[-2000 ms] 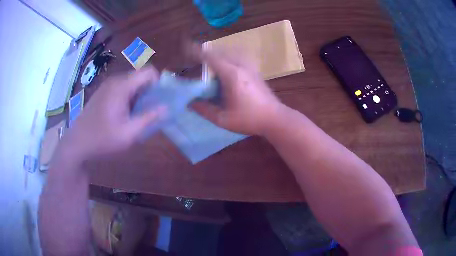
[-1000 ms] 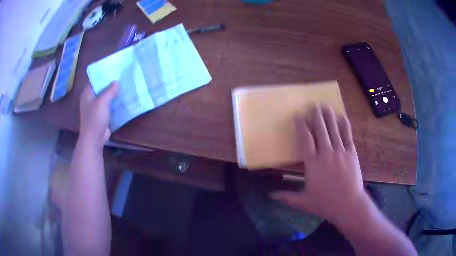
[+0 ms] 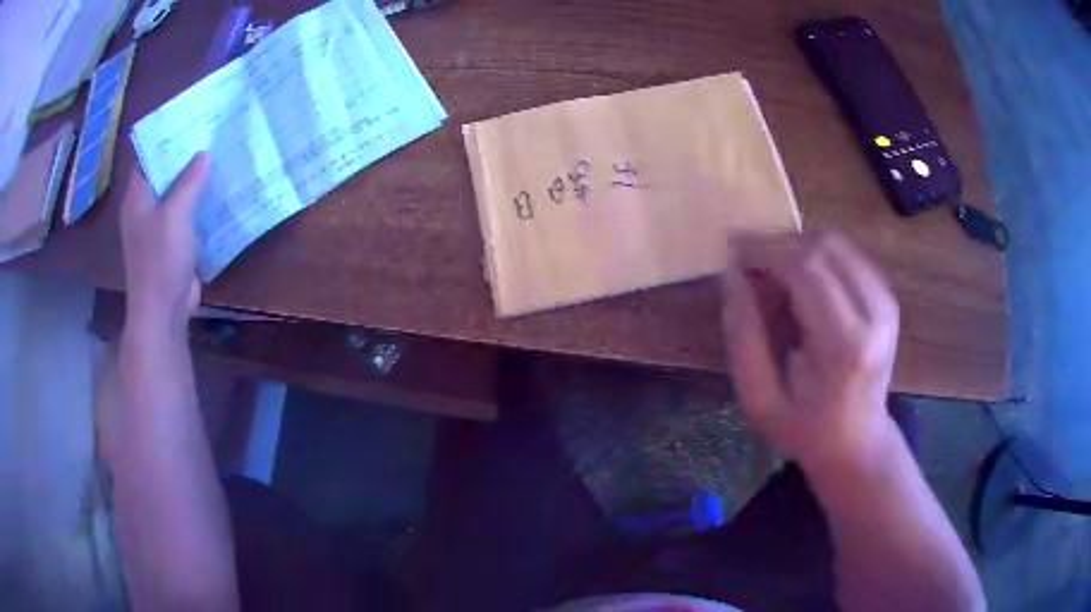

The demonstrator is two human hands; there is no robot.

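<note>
A form book with a kraft cover (image 3: 634,197) lies on the desk in the middle, with dark handwritten characters on its cover. My left hand (image 3: 168,245) holds a stack of creased bluish-white forms (image 3: 293,126) by its lower left edge, thumb on top, at the left of the desk. My right hand (image 3: 820,323) is blurred, fingers curled, at the book's lower right corner; whether it touches the book cannot be told.
A smartphone (image 3: 873,108) with a camera screen and a dark strap tag (image 3: 981,225) lies at right. A blue-and-yellow strip (image 3: 98,138), a small booklet (image 3: 30,191) and a purple stapler (image 3: 227,38) are at left. A fan base (image 3: 1017,496) stands on the floor.
The loose forms went from both hands into my left hand alone. The kraft book came nearer, then shifted, and its cover now shows handwriting. My right hand moved off the cover to its corner.
</note>
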